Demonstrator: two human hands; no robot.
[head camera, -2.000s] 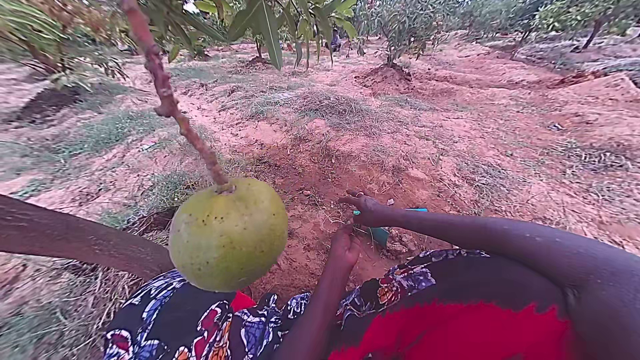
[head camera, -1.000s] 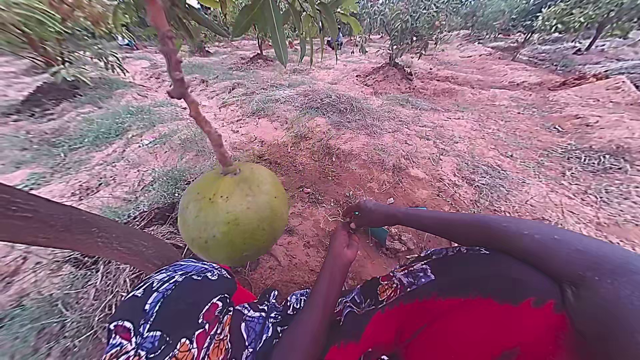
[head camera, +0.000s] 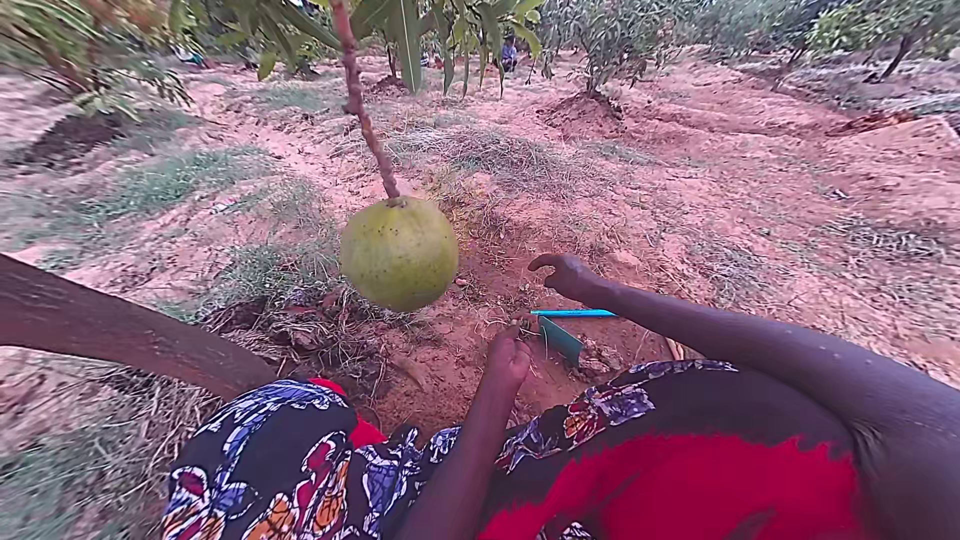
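Observation:
My left hand (head camera: 510, 356) is low in the middle of the head view, its fingertips closed on a small bit of plant matter, perhaps a weed. To its upper right, my right hand (head camera: 568, 276) is raised above the reddish soil, fingers parted and curled, holding nothing. Between and below the hands lies a hand hoe with a bright blue handle (head camera: 576, 313) and a dark green blade (head camera: 559, 341), beside my left hand. A round green fruit, probably a mango (head camera: 400, 253), hangs from a stem left of both hands.
A slanting tree trunk (head camera: 127, 330) stands close on the left. Leaves (head camera: 409, 37) hang overhead. Dry grass and roots (head camera: 300, 330) lie left of the fruit. Small trees (head camera: 600, 45) grow farther back, where a distant person (head camera: 509, 54) is visible. Patterned cloth covers my legs.
My hands were together a second ago; now my right hand has moved up and away from my left, its fingers opened. More of the blue handle and green blade shows.

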